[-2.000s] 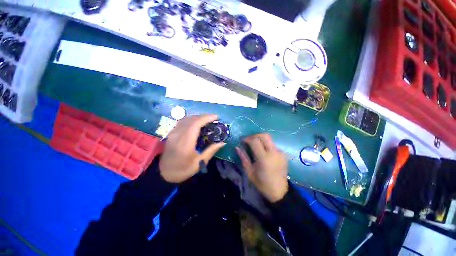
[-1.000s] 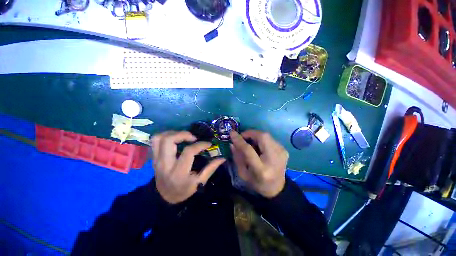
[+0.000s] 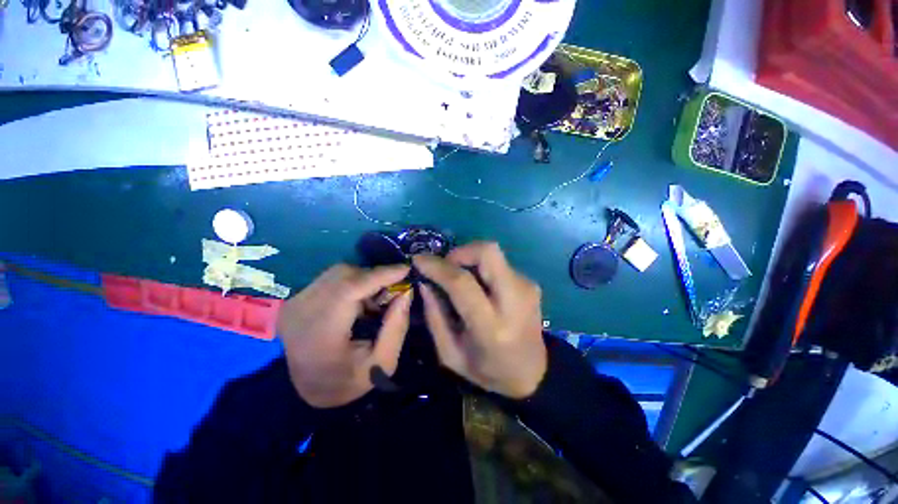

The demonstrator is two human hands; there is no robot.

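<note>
A round black housing (image 3: 424, 241) with a shiny rim and wired parts inside sits at the mat's near edge, just beyond my fingertips. A dark round part (image 3: 378, 248) lies against its left side. My left hand (image 3: 340, 330) pinches a small part with yellow and dark edges (image 3: 397, 287) between thumb and index finger. It has a dark band on one finger. My right hand (image 3: 489, 320) meets it from the right, with thumb and fingertips closed on something small and dark at the same spot. The fingers hide most of it.
Tape strips (image 3: 241, 268) and a white disc (image 3: 232, 225) lie left. A round dark unit (image 3: 595, 265), tweezers (image 3: 685, 258) and a green screw box (image 3: 734, 136) are right. An orange-black corded tool (image 3: 823, 271) rests far right. The white shelf (image 3: 266, 74) holds a solder reel (image 3: 478, 30).
The view has shifted closer. Both hands have come together, and my right fingers have moved off the housing to the small part at my left fingertips.
</note>
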